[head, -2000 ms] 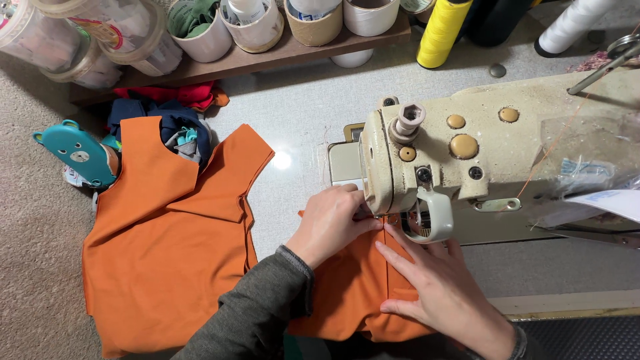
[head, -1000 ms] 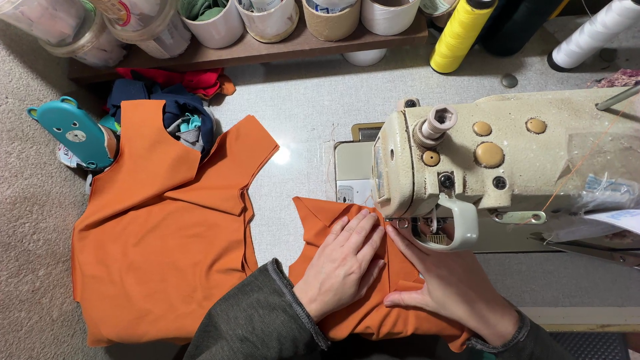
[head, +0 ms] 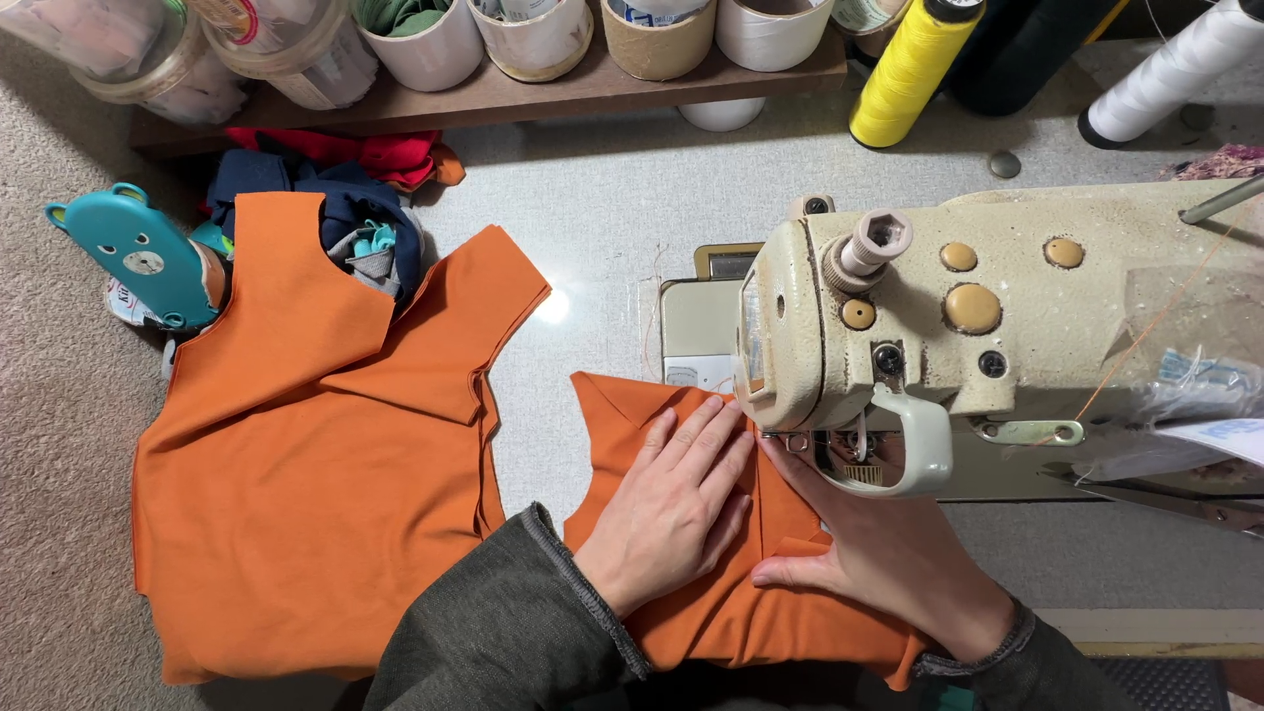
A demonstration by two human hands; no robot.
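Observation:
An orange fabric piece (head: 632, 425) lies under the needle end of a cream sewing machine (head: 987, 286), with a seam running down it. My left hand (head: 676, 494) rests flat on this fabric, fingertips close to the machine's head. Just below the pale finger guard, my right hand (head: 879, 563) presses the same fabric, thumb and forefinger spread; some fingers are hidden under the machine. Neither hand is closed around anything. On the left, a stack of cut orange garment pieces (head: 296, 494) lies on the grey table (head: 583, 217).
Tubs and cups stand on a brown wooden shelf (head: 632, 94) along the back. Yellow (head: 908, 79) and white thread cones (head: 1165, 79) stand behind the machine. A teal bear-shaped case (head: 148, 257) and dark blue cloth (head: 326, 188) are at the left. Scissors (head: 1175, 504) lie at the right.
My left hand, earlier bent at the fabric's edge beside the machine's head, has moved down and now lies flat on the fabric. More of the fabric's upper left corner shows. The view has shifted slightly.

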